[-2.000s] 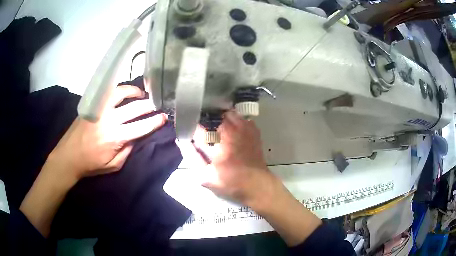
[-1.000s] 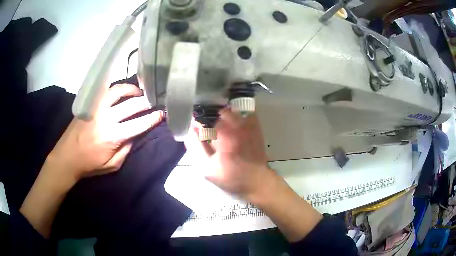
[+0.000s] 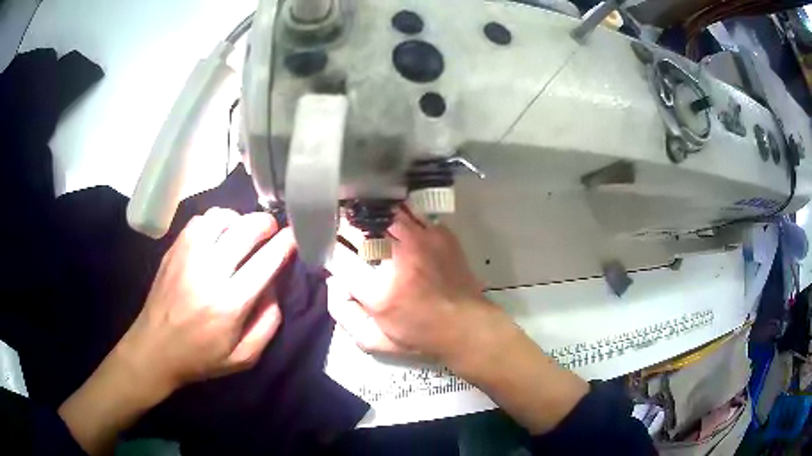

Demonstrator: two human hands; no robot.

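Note:
The dark garment (image 3: 258, 396) lies over the table's left part and under the front end of the off-white sewing machine (image 3: 499, 98). My left hand (image 3: 209, 298) is on the cloth just left of the needle area, its fingertips pinching the cloth. My right hand (image 3: 410, 289) is at the right of the needle area, below the cream tension knobs (image 3: 432, 201), fingers bent towards the cloth. Its fingertips are partly hidden by the pale take-up lever guard (image 3: 315, 178) and the knobs, so I cannot tell what they hold. The needle and presser foot are hidden.
A long pale bar (image 3: 178, 147) stands left of the machine head. Printed ruler marks (image 3: 623, 338) run along the white table's front edge. Beige and grey cloth scraps (image 3: 694, 392) are at the lower right. A small grey piece (image 3: 616, 278) is by the machine bed.
My left hand has moved down and slightly right, with its fingers more bent. My right hand has shifted slightly left towards the needle area. The cloth's lower corner has moved right and down.

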